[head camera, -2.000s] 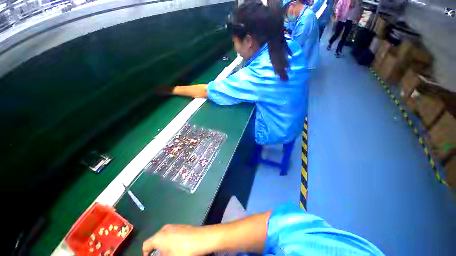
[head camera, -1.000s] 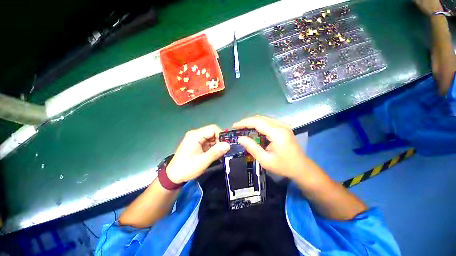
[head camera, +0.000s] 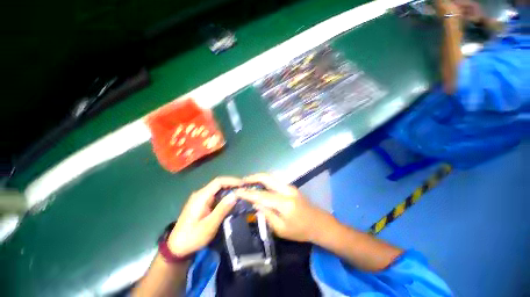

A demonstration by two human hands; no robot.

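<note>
An open phone body (head camera: 249,241) with a dark middle and silver sides is held upright near my lap, at the bench edge. My left hand (head camera: 200,217) grips its upper left side, with the thumb over the top end. My right hand (head camera: 285,210) grips its upper right side, fingers over the top end. A small orange patch shows just below my fingers. The fingers hide most of the top end, and the view is blurred, so any small part there cannot be told.
A red bin (head camera: 185,134) with small pale pieces lies beyond my hands. A thin pale stick (head camera: 233,115) lies between it and a clear tray (head camera: 317,93) of small parts. Past the white rail (head camera: 244,75), phone bodies lie on the green belt. Another worker's arm (head camera: 450,52) reaches in at right.
My right hand, earlier alone in view at the bench edge, joined my left on the phone. Since then both stay on its top end. The view has shifted, and a phone body shows beyond the rail.
</note>
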